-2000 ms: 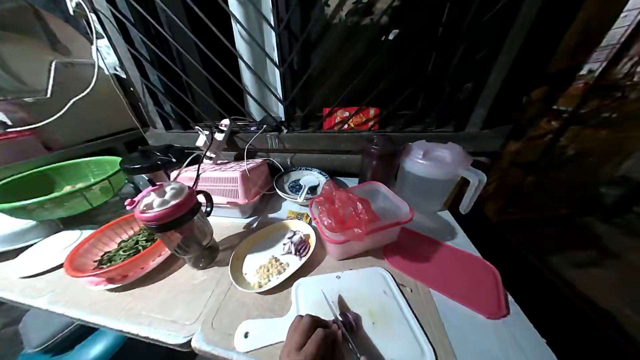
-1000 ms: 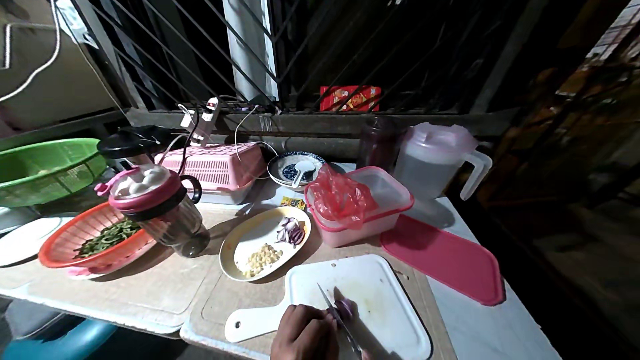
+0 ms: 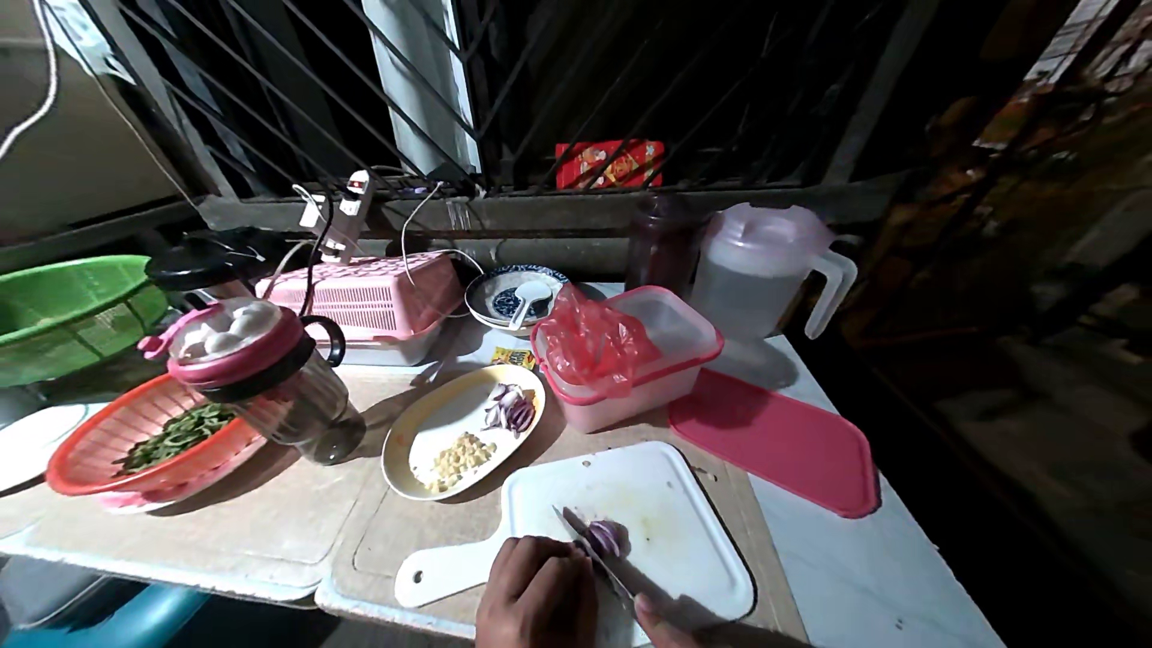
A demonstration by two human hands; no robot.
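Observation:
A white plastic cutting board point(image 3: 666, 504) with a handle lies near the table's front edge. On it, my left hand point(image 3: 537, 594) rests with curled fingers beside the blade; whether it pinches a piece of onion is hidden. My right hand point(image 3: 664, 625), mostly cut off at the bottom edge, holds a kitchen knife point(image 3: 596, 556), its blade pointing away and left. Cut purple onion point(image 3: 608, 537) sits against the blade's right side. Behind the board, an oval plate point(image 3: 402, 450) carries chopped garlic point(image 3: 461, 459) and sliced purple onion point(image 3: 509, 409).
A pink-rimmed container point(image 3: 630, 396) holds a red plastic bag point(image 3: 594, 342). Its right side borders a pink lid point(image 3: 783, 441) and a lidded pitcher point(image 3: 751, 279). Leftward stand a blender jar with eggs on top point(image 3: 270, 387), an orange basket of green leaves point(image 3: 76, 459) and a green basket point(image 3: 72, 315).
The onion on the board now shows as sliced pieces to the right of the blade. Both hands stay at about the same place on the board.

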